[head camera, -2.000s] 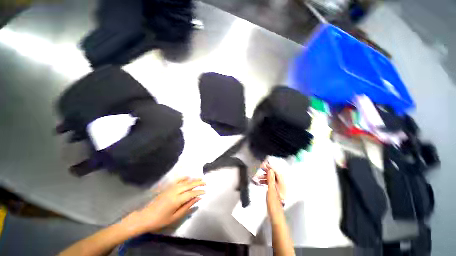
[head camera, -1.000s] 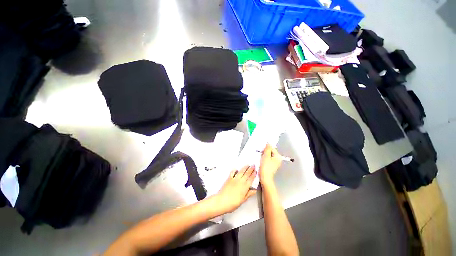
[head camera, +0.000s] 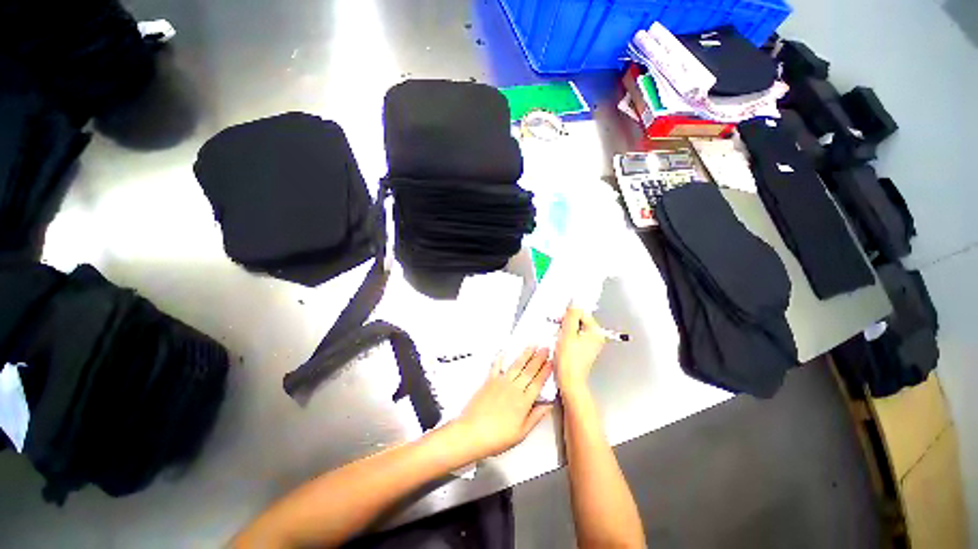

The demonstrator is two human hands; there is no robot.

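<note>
My right hand [head camera: 580, 345] holds a thin pen [head camera: 613, 335] over white paper [head camera: 584, 281] near the table's front edge. My left hand [head camera: 508, 403] lies flat on the paper just left of it, fingers spread, holding nothing. A stack of black panels [head camera: 456, 177] stands beyond my hands, its lower part fanned out. Another black stack [head camera: 281, 193] lies left of it. A black tie strip [head camera: 349, 341] trails from between the stacks towards my left forearm. Under the strip lies another white sheet [head camera: 472, 320].
A calculator [head camera: 656, 180] and long black shaped pieces [head camera: 729, 284] lie right. Behind are a blue bin [head camera: 590, 38], red box [head camera: 686, 124], green sheet [head camera: 545, 101] and pale ring [head camera: 544, 125]. A black bundle [head camera: 118, 375] stands left. More black pieces lie beyond the right edge.
Since two seconds ago the view has swung right and my hands have come together on the paper. Over the last second the hands have barely moved; the view has shifted slightly.
</note>
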